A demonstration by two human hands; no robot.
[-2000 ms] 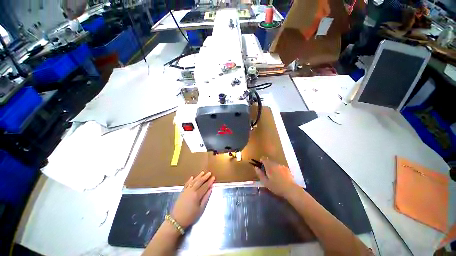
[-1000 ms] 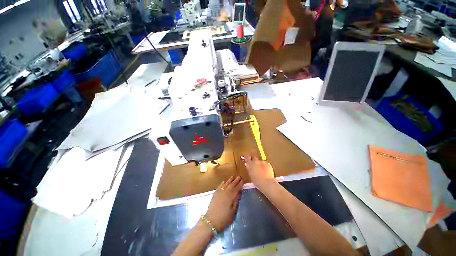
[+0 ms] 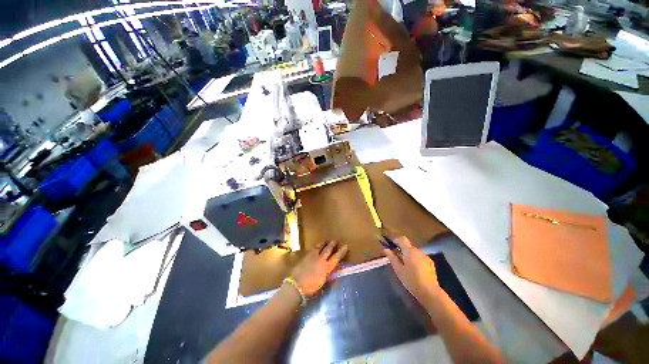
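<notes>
The brown bag panel [image 3: 341, 213] lies flat on the machine bed, its pale template sheet edge [image 3: 245, 299] showing at the front left. The yellow clamp frame [image 3: 367, 195] rests on the panel. The sewing head with its dark grey cover [image 3: 245, 217] stands left of the frame's opening. My left hand [image 3: 319, 268] lies flat on the panel's front edge, fingers spread. My right hand [image 3: 414, 264] holds small dark snips [image 3: 389, 243] at the panel's front edge, near the end of the frame's right arm.
The metal bed plate [image 3: 349, 320] lies in front. White sheets [image 3: 117, 274] lie at left. An orange pocket piece [image 3: 561, 249] with a zip line lies at right. A control screen [image 3: 460, 110] stands behind right. A brown panel [image 3: 376, 67] hangs at the back.
The view has turned right. The machine head sits further left relative to the panel and clamp frame. My right hand has moved from over the panel to its front edge, snips still held.
</notes>
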